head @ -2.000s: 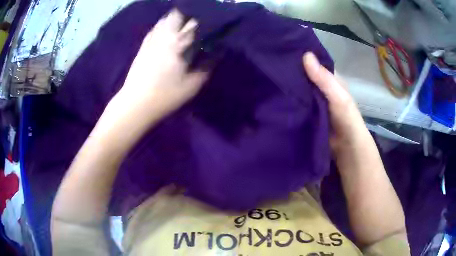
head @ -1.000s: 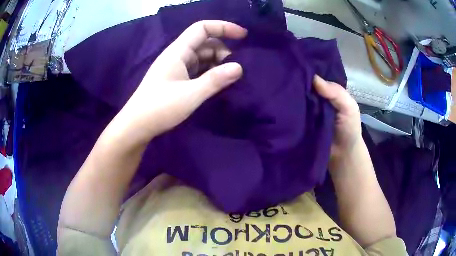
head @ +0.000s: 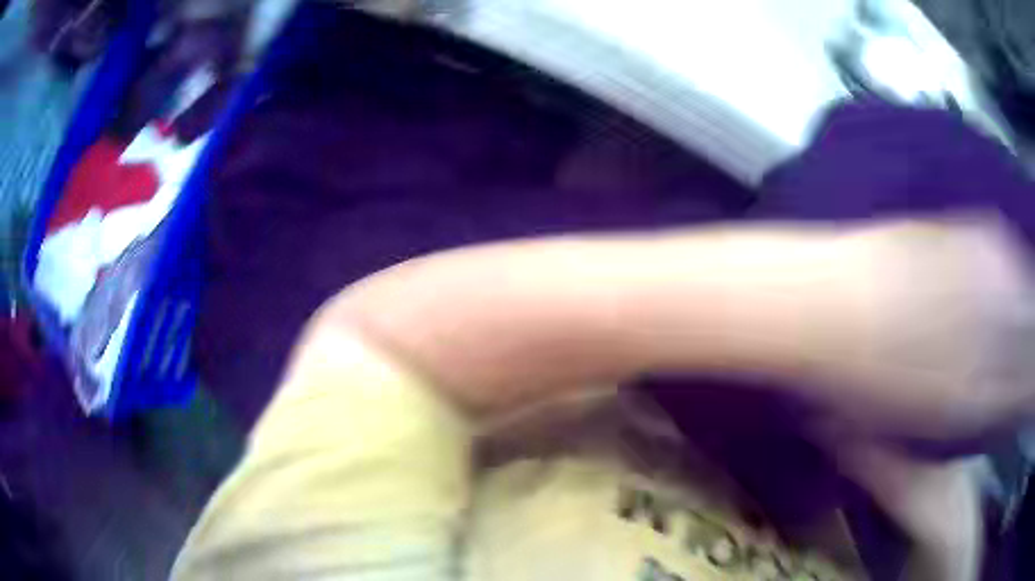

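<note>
The view is strongly blurred. Deep purple cloth (head: 891, 153) lies at the right, behind and above my left forearm, and more of it shows below the forearm. My left arm stretches across the picture to the right. My left hand (head: 965, 312) is a blur near the right edge, over the cloth, and its fingers cannot be made out. Part of my right arm shows at the lower right, below the left hand. My right hand cannot be made out and its grip is hidden.
A blue basket (head: 170, 329) at the left holds red and white material. Dark purple cloth (head: 454, 170) fills the space between the basket and the white table (head: 681, 68). A bright blurred spot shows at the upper right.
The view has swung left, so the blue basket shows more and the scissors have left the picture. My hands and the worked cloth now appear at the right, blurred.
</note>
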